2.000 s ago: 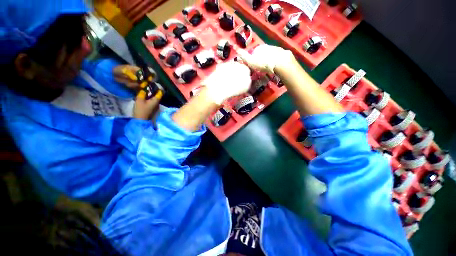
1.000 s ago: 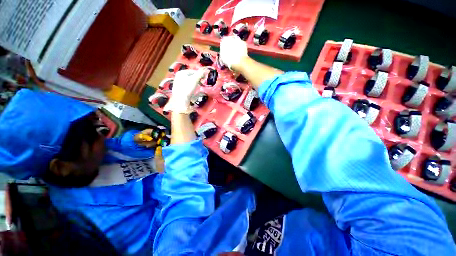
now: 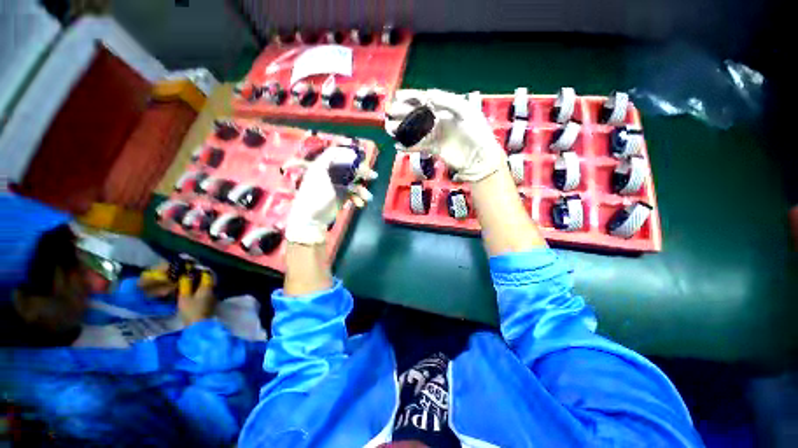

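My right hand (image 3: 464, 140), in a white glove, holds a smartwatch (image 3: 415, 127) with a dark screen above the upper left corner of the right red tray (image 3: 525, 230). My left hand (image 3: 315, 197), also gloved, holds another dark smartwatch (image 3: 344, 164) over the right part of the left red tray (image 3: 278, 197). Both trays hold watches with pale perforated straps in their pockets. Some pockets of the left tray show no watch. The fingers behind each held watch are partly hidden.
A third red tray (image 3: 385, 74) with watches and a white paper slip (image 3: 322, 62) lies at the back. Crinkled clear film (image 3: 700, 101) lies on the green bench (image 3: 700, 262) at the right. A person in a blue smock (image 3: 206, 350) sits at the left, handling a watch.
The view has turned and shifted right. My hands were reaching into the left tray; now both are raised, each with a watch in it.
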